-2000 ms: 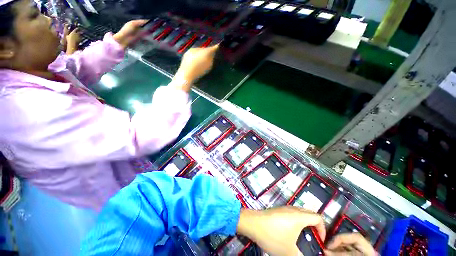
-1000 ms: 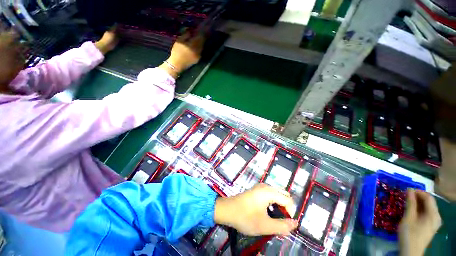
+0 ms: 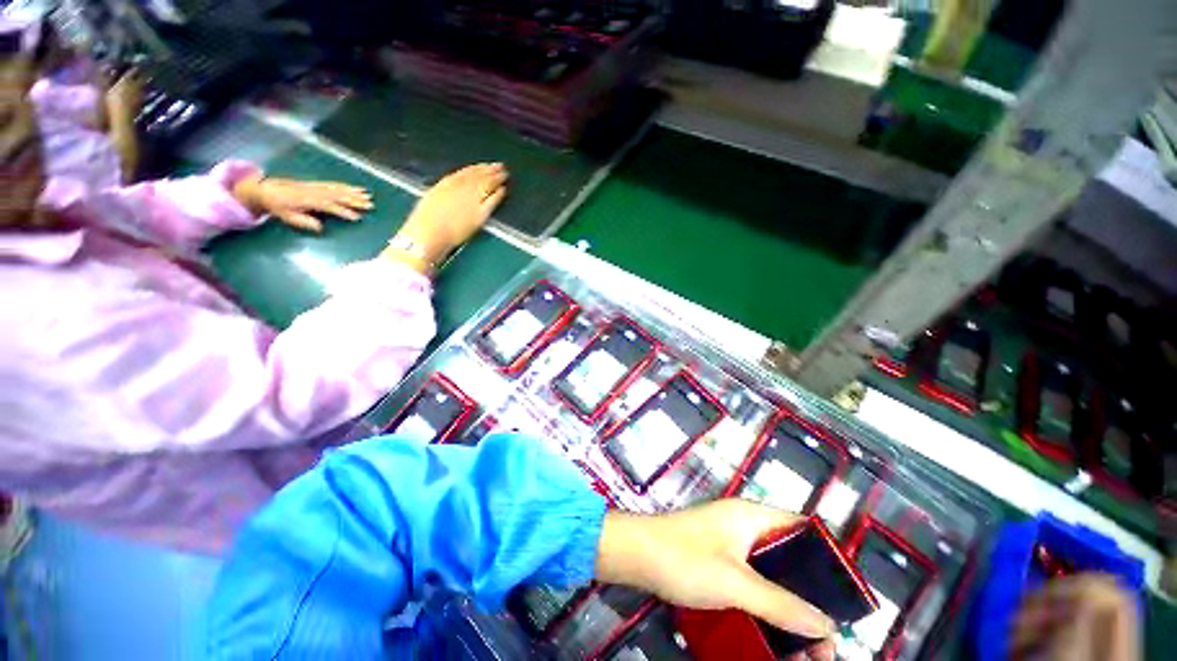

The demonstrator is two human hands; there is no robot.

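Observation:
My left hand [image 3: 710, 562], in a blue sleeve, holds a black phone housing with a red rim [image 3: 813, 575] above the right part of the clear blister tray [image 3: 949, 497]. Another red piece shows just below that hand; I cannot tell if it is held. Several red-and-black housings with pale labels, such as this one [image 3: 661, 433], lie in the tray. My right hand [image 3: 1074, 622] is blurred at the bottom right, in front of the blue parts bin [image 3: 1007, 568]. Its fingers are not clear. A few red bits show in the bin.
A person in a pink smock [image 3: 194, 375] sits at left, hands on the green bench [image 3: 387, 239]. A stack of trays [image 3: 516, 84] stands behind. A scuffed grey post [image 3: 955, 245] rises behind the tray. More housings [image 3: 962, 362] lie beyond the pale rail [image 3: 962, 446].
The housing in my left hand is now raised and turned, its black face showing. My right hand is lower and blurred at the bin. The neighbour's hands have left the stacked trays and lie on the bench.

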